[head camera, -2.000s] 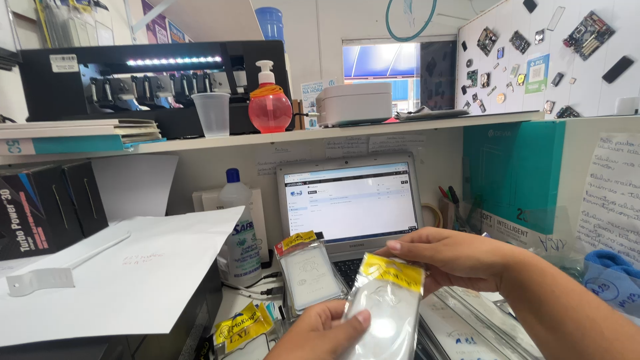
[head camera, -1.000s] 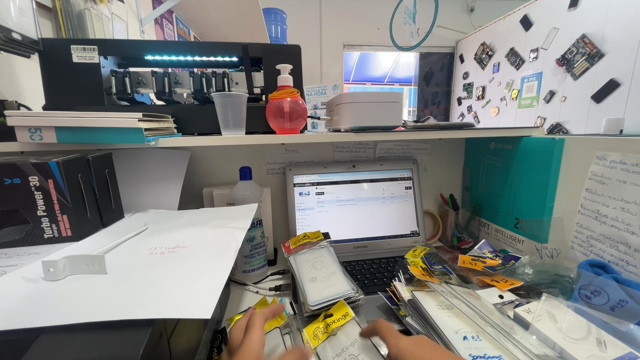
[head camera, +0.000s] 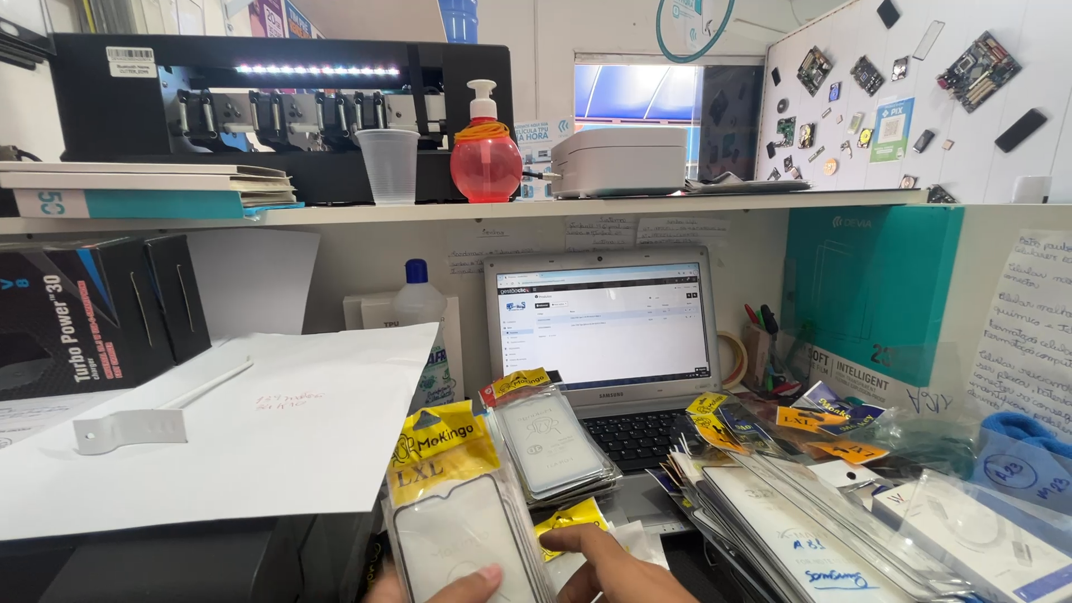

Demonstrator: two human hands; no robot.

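Observation:
My left hand (head camera: 469,584), low in the view, grips a clear plastic packet with a yellow MoKingo header (head camera: 456,519); a black-rimmed phone screen protector shows inside. My right hand (head camera: 615,569) is just right of it, thumb and finger beside another yellow-topped packet (head camera: 573,528); whether it pinches that packet is hard to tell. Behind them, a pile of packaged screen protectors (head camera: 548,444) leans at the front left of the open Samsung laptop (head camera: 603,327). A larger stack of packaged protectors (head camera: 779,528) lies to the right.
White paper with a plastic strap-like piece (head camera: 130,431) covers a black surface at left. A spray or liquid bottle (head camera: 419,301) stands behind. The shelf (head camera: 502,216) above holds a red pump bottle (head camera: 486,159), a plastic cup (head camera: 389,166) and a white box (head camera: 620,163). A boxed cable (head camera: 980,536) lies right.
Two seconds ago both hands were on one packet before the laptop. One second ago they were apart over the packets below; now a packet is raised in my left hand.

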